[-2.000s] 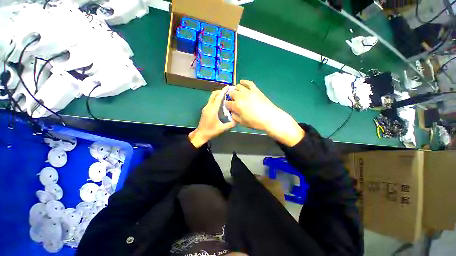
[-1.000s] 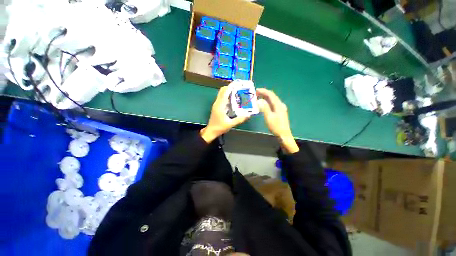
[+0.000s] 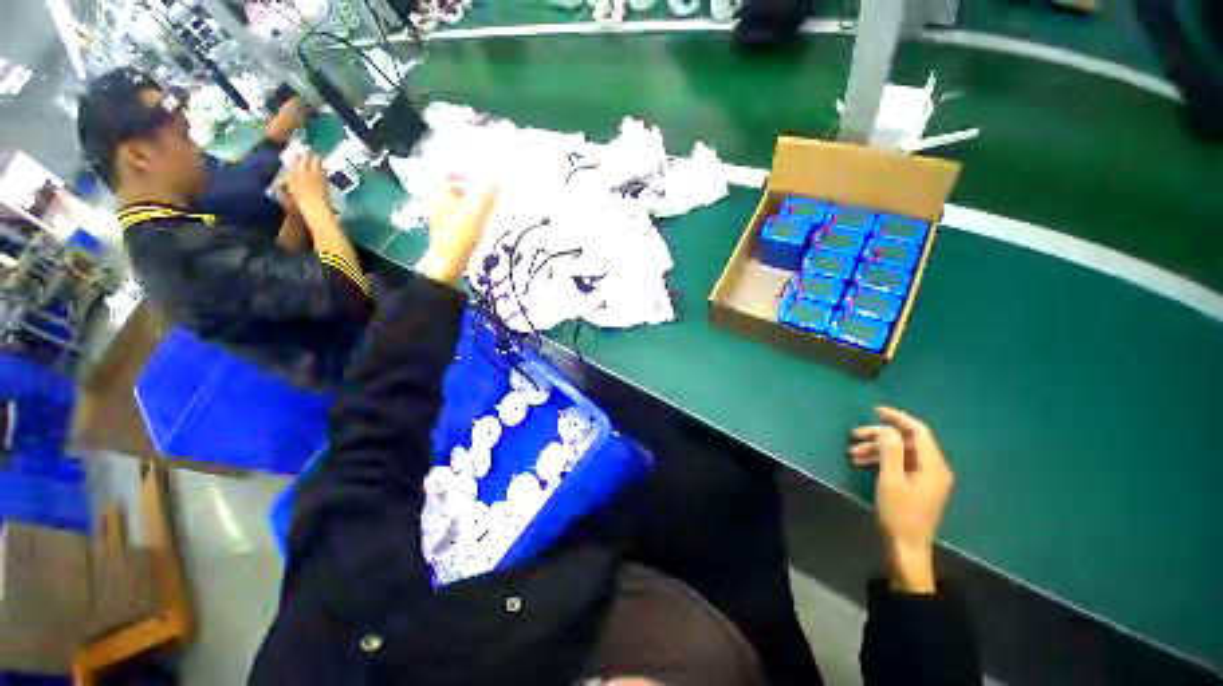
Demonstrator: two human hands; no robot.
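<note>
My left hand [image 3: 457, 231] is stretched out to the far left edge of the pile of white corded housings [image 3: 610, 261]; its fingers are blurred against the white, so I cannot tell whether it holds anything. My right hand [image 3: 915, 485] is above the bench's front edge, empty, with fingers apart and slightly curled. The open brown battery carton [image 3: 744, 326] stands behind it with its flap up. Blue battery packs [image 3: 858, 275] stand in rows inside, with a gap at the carton's front left.
A blue crate [image 3: 586, 505] with round white parts [image 3: 486, 437] stands below the bench edge. At the left a person [image 3: 228, 255] works at the same green bench [image 3: 1060, 389]. A grey post [image 3: 879, 74] rises behind the carton. Black leads hang from the pile.
The view has swung left. The white housing with the blue pack has left the space between my hands. My left hand has moved far left to the pile; my right hand is apart from it, empty.
</note>
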